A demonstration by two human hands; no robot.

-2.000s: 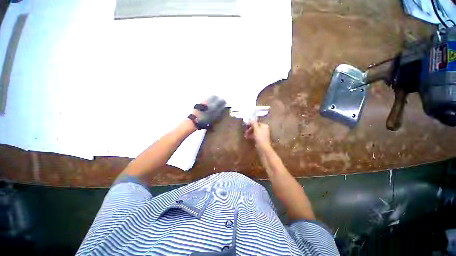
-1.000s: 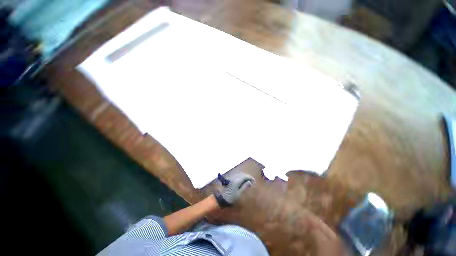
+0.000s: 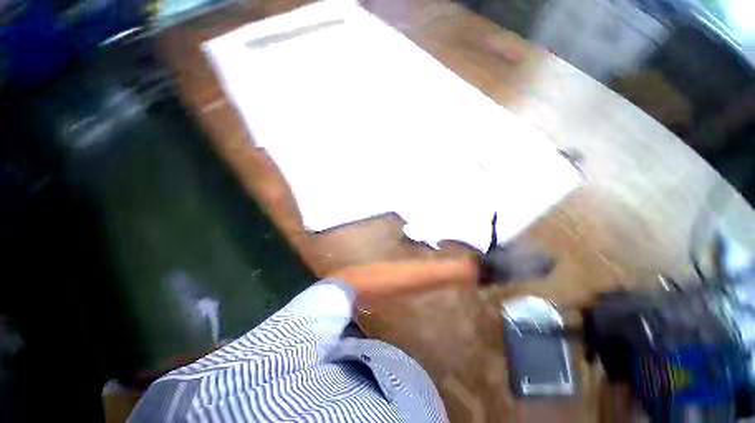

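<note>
The white fabric lay (image 3: 397, 124) lies across the brown table, with a notched, jagged near edge. My left hand (image 3: 523, 264), in a grey glove with a dark wrist strap, is stretched out to the right, just past the lay's near edge and above the machine's base plate. It is blurred, so its fingers and any hold cannot be made out. The straight knife cutting machine (image 3: 662, 347) is at the lower right, blurred, with its flat metal base plate (image 3: 538, 351) on its left side. My right hand is not in view.
A long grey bar (image 3: 295, 33) lies on the lay's far end. A small dark metallic thing (image 3: 571, 155) sits at the lay's right edge. The brown table (image 3: 447, 347) has a curved right edge. The green floor (image 3: 182, 223) is to the left.
The view has turned and shifted. My left hand has moved from the lay's near edge to the right, towards the machine. My right hand, seen two seconds ago at white scraps, is out of view.
</note>
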